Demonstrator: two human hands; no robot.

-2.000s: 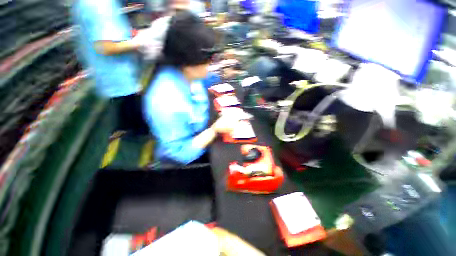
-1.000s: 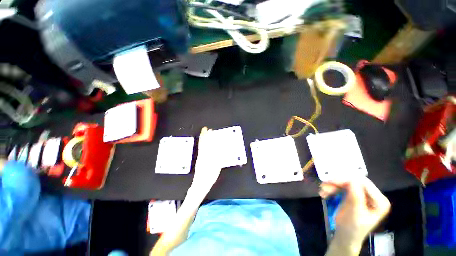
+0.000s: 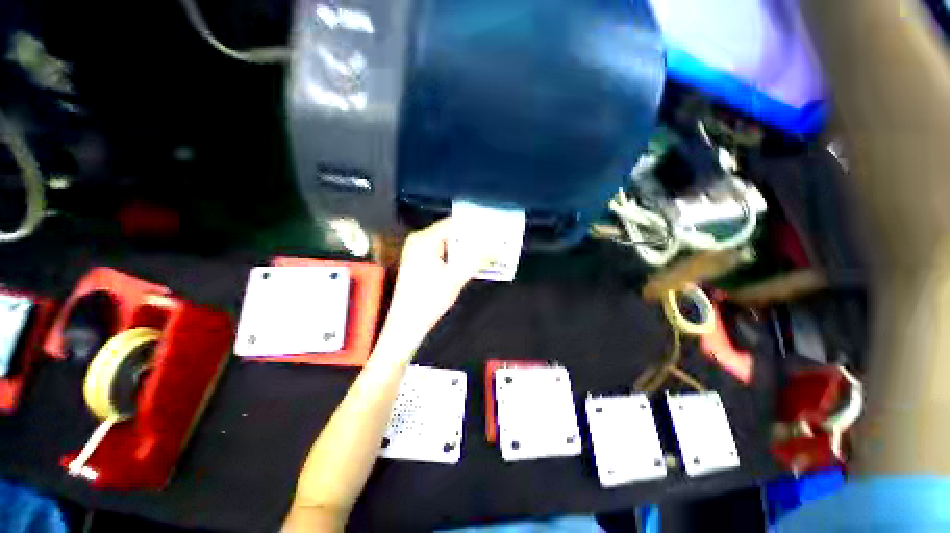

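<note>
My left hand (image 3: 429,273) reaches up to the printer's front slot and its fingers are closed on the white printed label (image 3: 494,231), which hangs from the slot of the grey and dark teal label printer (image 3: 526,104). My right hand is out of the picture; only its raised, blurred forearm shows at the right. White-bottomed boxes lie feet-up on the black bench. One box (image 3: 429,414) is partly behind my left forearm. Another box (image 3: 536,411) has red along its left edge. Two more boxes (image 3: 625,437) (image 3: 703,432) lie to the right.
A box (image 3: 294,310) lies on a red pad (image 3: 367,312) at the left. Beside it is a red tape dispenser (image 3: 188,390) with a pale roll. A yellow tape ring (image 3: 690,309), a yellow-red wire (image 3: 672,364) and cables (image 3: 698,224) are at the right. A monitor (image 3: 745,52) is behind.
The view has turned towards the printer. My left hand has left a box and gone up to the label. My right hand has risen out of the picture. One box now has red beside it.
</note>
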